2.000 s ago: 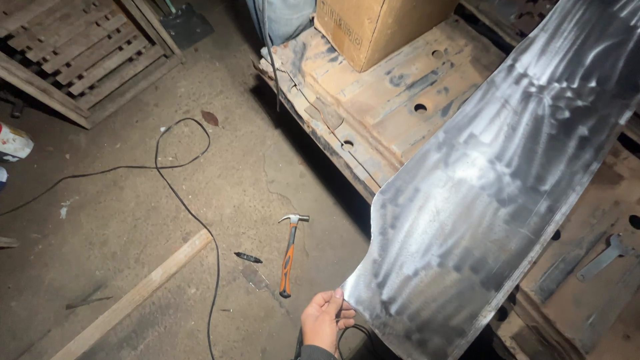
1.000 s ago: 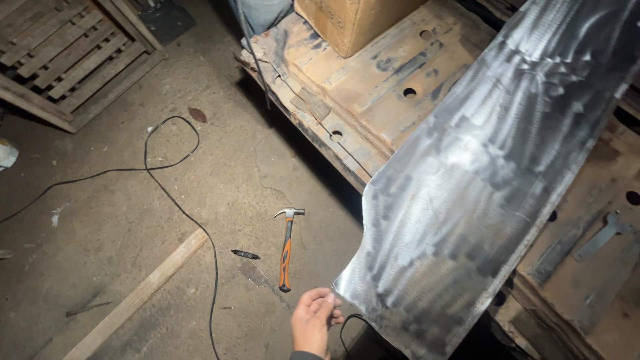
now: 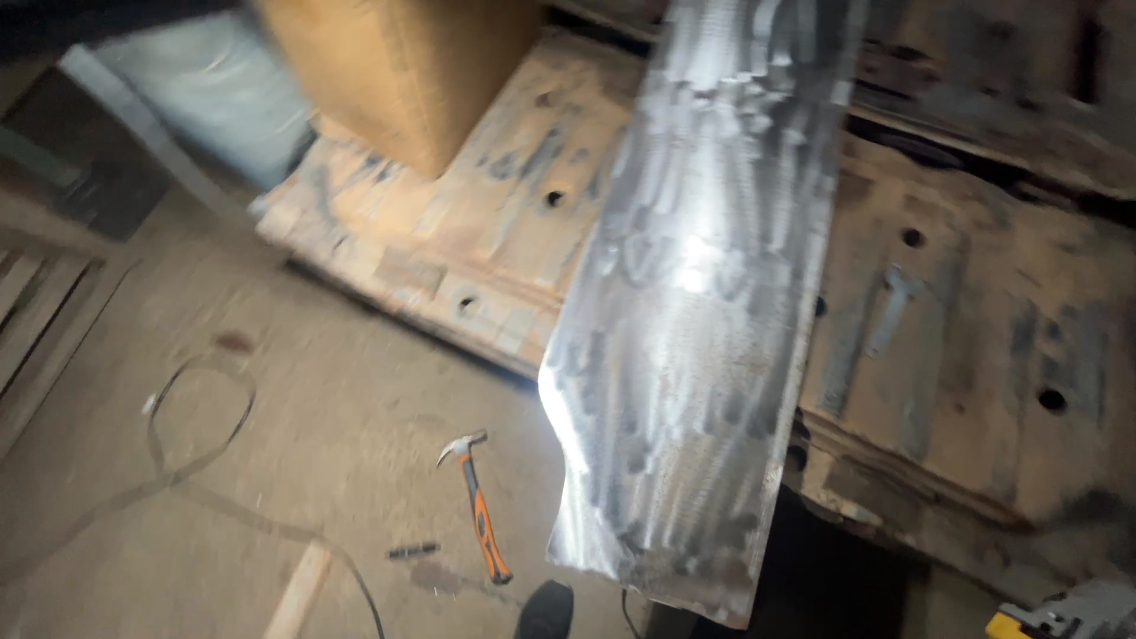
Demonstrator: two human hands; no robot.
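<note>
A long sheet of ground, shiny metal (image 3: 692, 355) lies across a worn, rust-brown bench (image 3: 497, 222), its lower end jutting out past the front edge. Its left edge curves inward near that end. Neither my left hand nor my right hand is in view. A claw hammer (image 3: 484, 524) with an orange and dark handle lies on the floor left of the sheet. Beside it is a small dark pen-like object (image 3: 414, 551). To the sheet's right, a flat metal piece, perhaps a wrench (image 3: 890, 315), rests on the bench. Part of a tool with a yellow end (image 3: 1007, 624) shows at the lower right.
A cardboard box (image 3: 408, 80) stands on the bench's left part. A dark cable (image 3: 209, 457) loops over the concrete floor near a wooden strip (image 3: 300, 590). Wooden slats (image 3: 44, 328) are at the far left. The tip of a dark shoe (image 3: 546, 611) shows below the hammer.
The hand that was at the sheet's lower left corner is out of view. The view has shifted and turned, and a tool with a yellow end now shows at the lower right.
</note>
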